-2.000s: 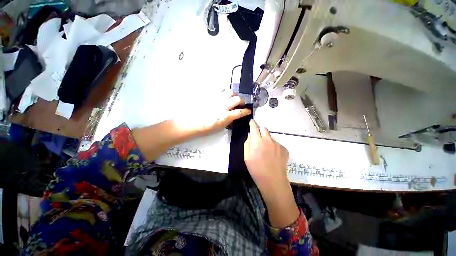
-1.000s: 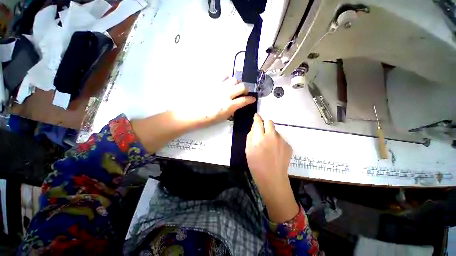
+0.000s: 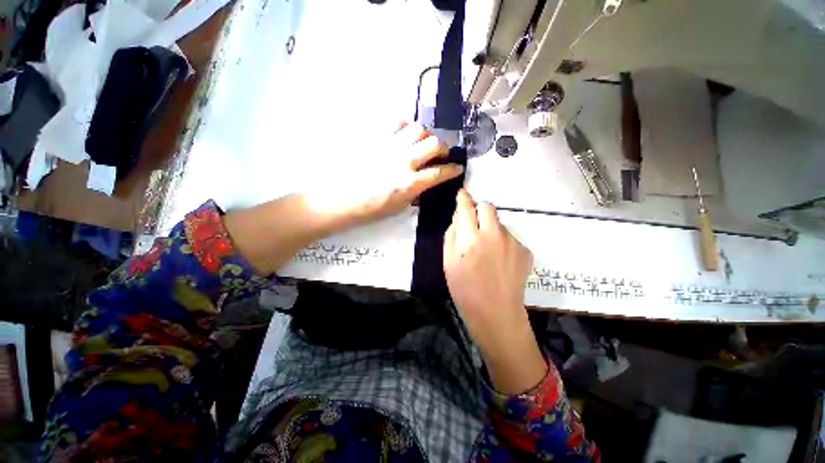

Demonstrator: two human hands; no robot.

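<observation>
A dark band piece [image 3: 434,237] runs from the table's front edge up to the needle area. My left hand [image 3: 389,176] lies on it from the left, fingertips on the cloth just in front of the needle plate [image 3: 480,136]. My right hand [image 3: 487,262] holds the band's right edge with thumb and fingers, nearer the front edge. A narrower sewn band chain [image 3: 450,77] runs away behind the needle. The exact needle point is too small to make out.
The cream sewing machine [image 3: 687,45] stands at upper right. Snips [image 3: 590,167], a dark-handled tool [image 3: 630,136] and an awl [image 3: 706,237] lie right of the needle. White scraps [image 3: 63,108] and a folded dark bundle [image 3: 127,108] lie on the brown board [image 3: 181,145] at left.
The whole view has shifted, so the table and tools sit higher and the tools farther right in the picture. Both hands keep nearly the same hold on the band.
</observation>
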